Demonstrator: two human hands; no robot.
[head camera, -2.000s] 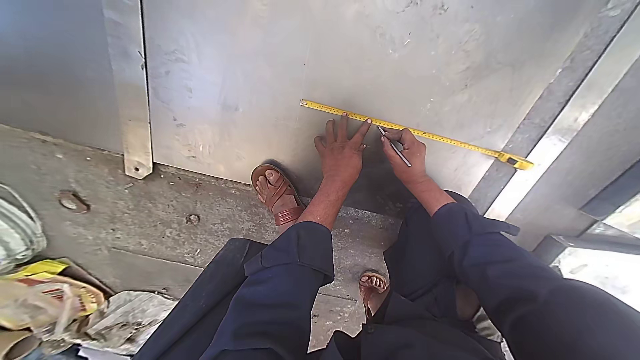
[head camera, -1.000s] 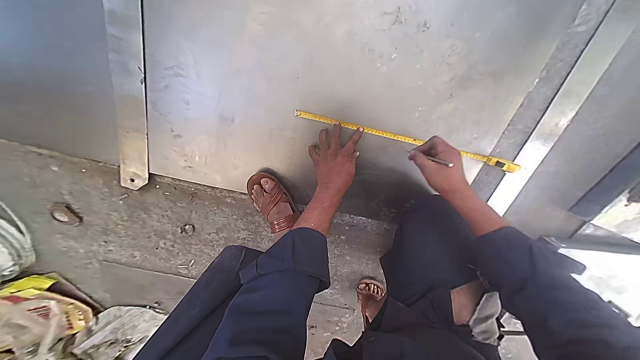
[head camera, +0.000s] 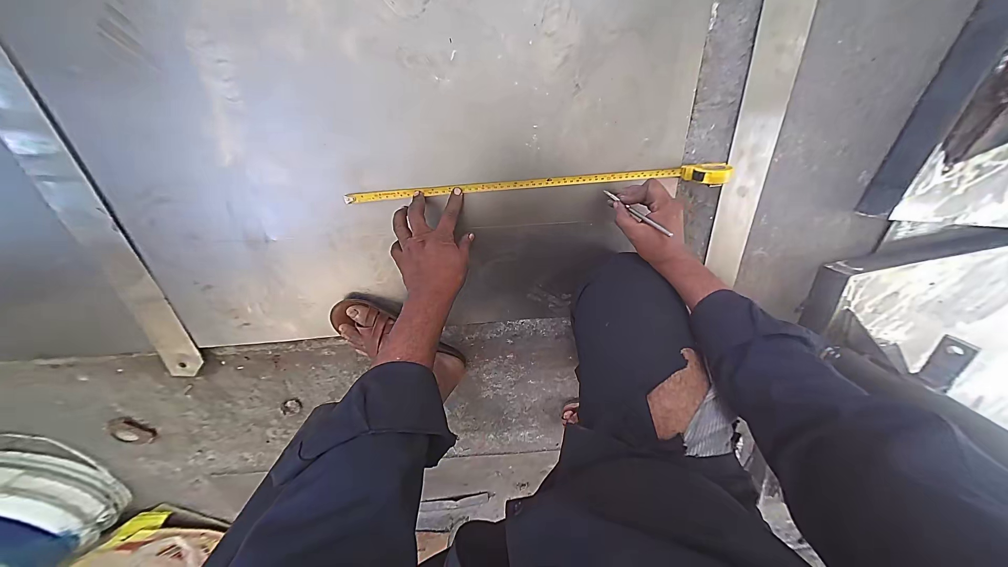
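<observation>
A yellow tape measure (head camera: 520, 185) lies extended across a grey sheet-metal panel (head camera: 315, 94), its case (head camera: 707, 174) at the right end over a darker strip. My left hand (head camera: 431, 252) rests on the panel, two fingertips pressing on the blade left of its middle, with the fingers spread. My right hand (head camera: 650, 224) grips a slim metallic pen-like marking tool (head camera: 650, 220) just below the blade, near the case. The tool's tip points up and left, close to the blade; whether it touches the panel I cannot tell.
A flat metal bar with a hole (head camera: 161, 315) lies at left, another metal strip (head camera: 760, 142) at right. My sandalled foot (head camera: 366, 327) stands at the panel's lower edge. A bucket-like container (head camera: 55, 492) and crumpled packaging (head camera: 161, 543) are at lower left. A dark metal frame (head camera: 835, 287) stands right.
My right hand has moved right along the tape with the marking tool, from near my left hand to near the case. My left hand stays on the blade. The view has turned.
</observation>
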